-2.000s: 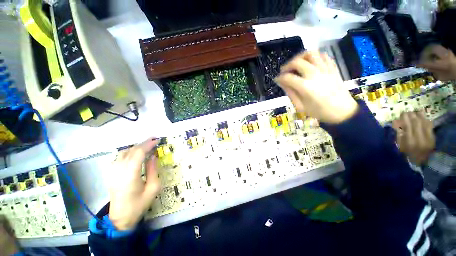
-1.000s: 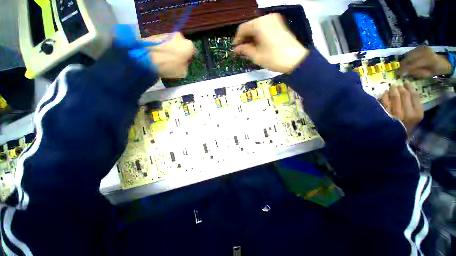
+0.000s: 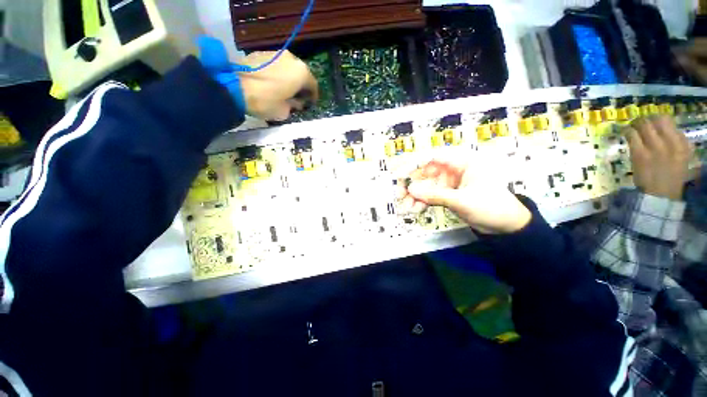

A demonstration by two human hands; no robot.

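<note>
The long cream-white circuit board panel (image 3: 302, 209) lies in front of me, with yellow components (image 3: 399, 146) and black blocks along its far edge. My right hand (image 3: 457, 194) is over the middle of the panel, its fingertips pinched together near the surface on a tiny dark item, too small to name surely. My left hand (image 3: 281, 87), with a bright blue wrist strap (image 3: 222, 71), is at the near edge of the green component bin (image 3: 319, 74), fingers curled down; whether it holds anything is hidden.
Another green component bin (image 3: 370, 77) and a dark component bin (image 3: 459, 58) stand behind the panel, near a brown-red slatted stack (image 3: 325, 22). A cream machine (image 3: 116, 46) is at upper left. A blue component bin (image 3: 593, 53) and another person's hand (image 3: 657, 155) are at right.
My right hand has moved from the bins down onto the panel. My left hand moved from the near board to the left green bin and stays there. The other person's hand has shifted.
</note>
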